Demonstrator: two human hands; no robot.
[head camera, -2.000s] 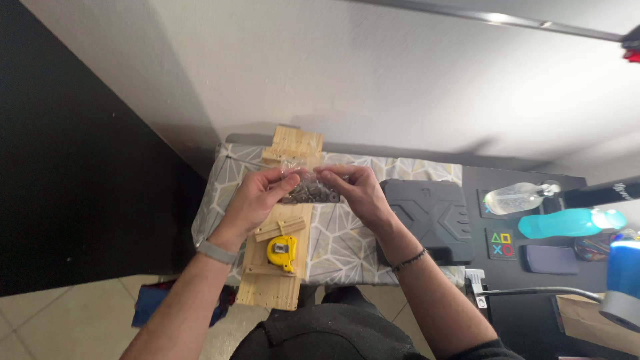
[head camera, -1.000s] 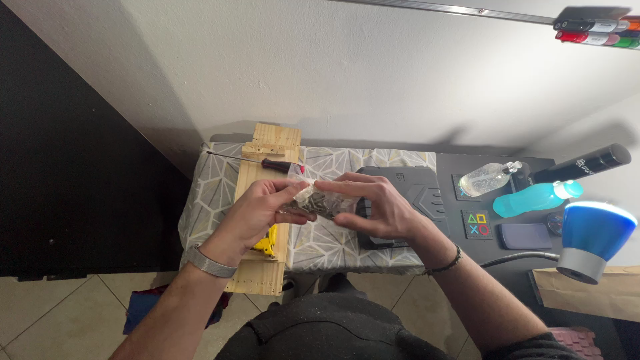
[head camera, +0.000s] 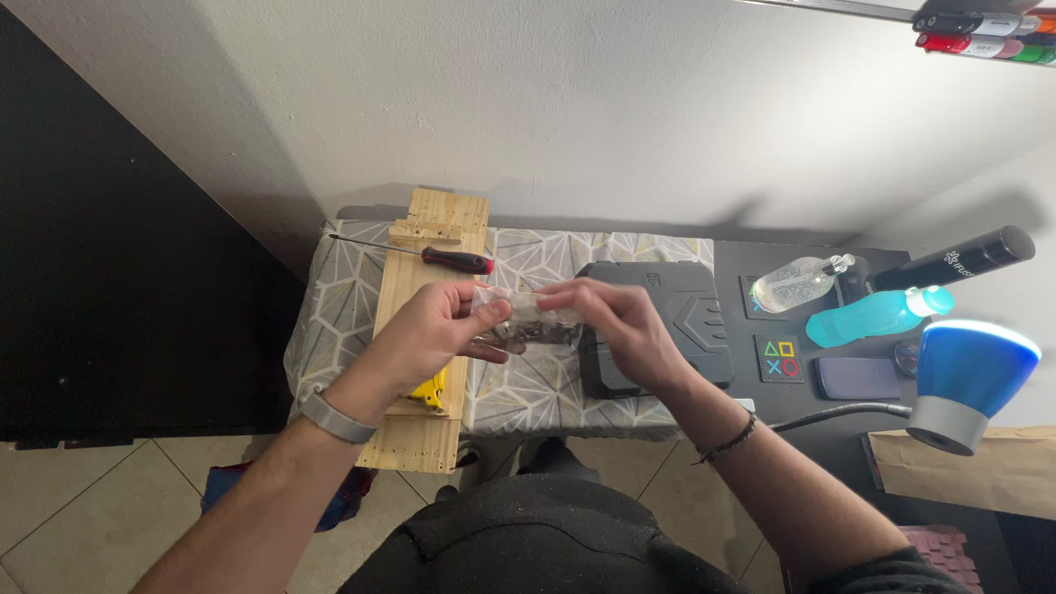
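Observation:
My left hand (head camera: 441, 330) pinches the left end of a clear plastic bag of small metal hardware (head camera: 536, 326) between thumb and fingers. At the bag's right end is my right hand (head camera: 619, 322), its fingers bent over the top edge; whether they grip the plastic cannot be told. Behind my left hand lies a wooden plank assembly (head camera: 404, 285) with a screwdriver (head camera: 458, 261), red and black handled, across it. A yellow tape measure (head camera: 431, 389) on the wood is partly hidden by my left hand.
A patterned cloth (head camera: 536, 404) covers the table. Right of the bag lies a black tool case (head camera: 660, 330). Farther right are a clear spray bottle (head camera: 796, 283), a turquoise bottle (head camera: 866, 318), a black cylinder (head camera: 965, 264), coasters (head camera: 778, 359) and a blue lamp (head camera: 973, 371). A wall stands behind.
My right hand has shifted from the bag's top, where its fingers lay across it a second ago, to its right end. My left hand still holds the bag.

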